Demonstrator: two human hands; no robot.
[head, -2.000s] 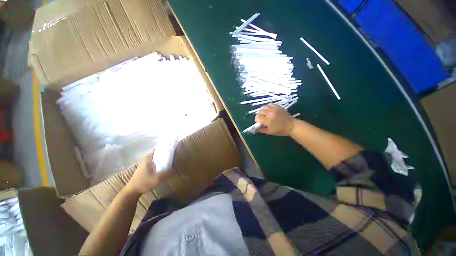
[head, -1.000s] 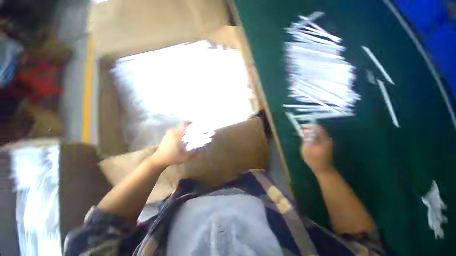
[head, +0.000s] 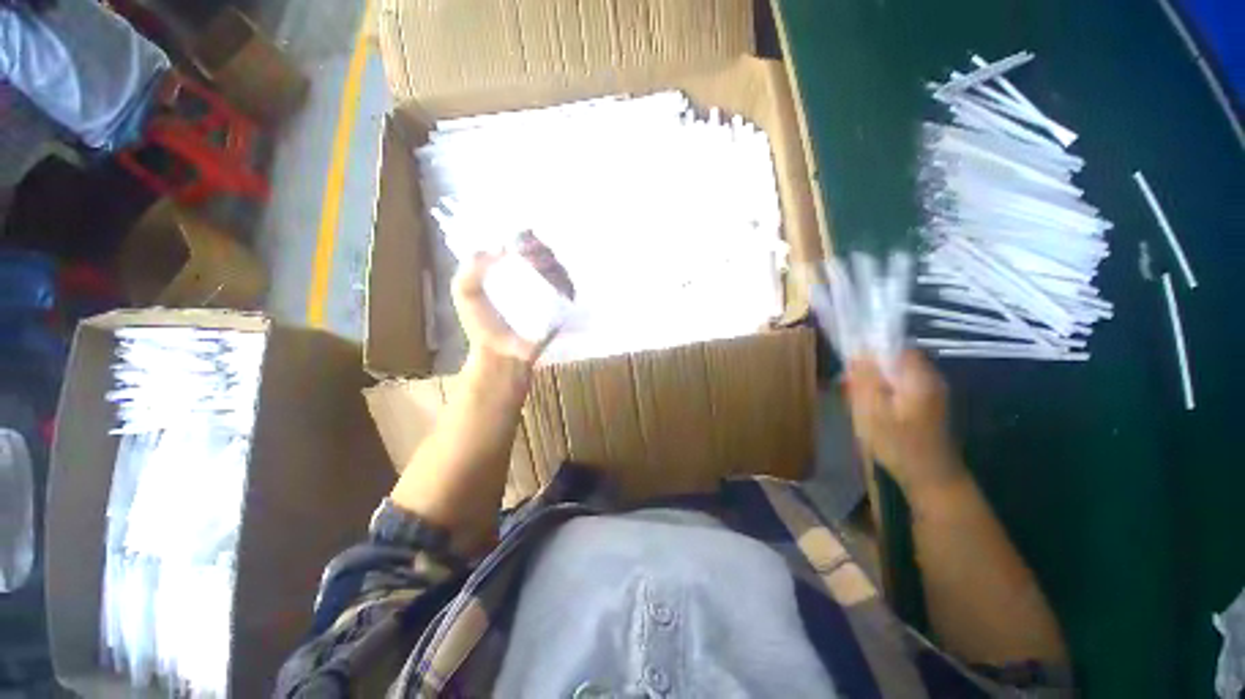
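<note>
My left hand (head: 498, 307) is closed round a bundle of white sticks (head: 526, 298) over the near left part of the main carton (head: 669, 389). The carton holds many white sticks (head: 642, 205), bright with glare. My right hand (head: 901, 403) grips a small bundle of white sticks (head: 863, 301), fanned out and blurred, at the bench's left edge. A loose pile of sticks (head: 1017, 219) lies on the green bench (head: 1092, 478), just beyond my right hand.
Two stray sticks (head: 1178, 341) and a small scrap lie right of the pile. A crumpled white piece (head: 1233, 635) is at the right edge. A second carton (head: 307, 478) with sticks stands at left. A red stool (head: 205, 144) and a seated person's clothing (head: 82, 68) show upper left.
The view has swung left. My left hand has moved forward over the main carton with its bundle. My right hand has come from the pile's near end to the bench's left edge, with sticks raised.
</note>
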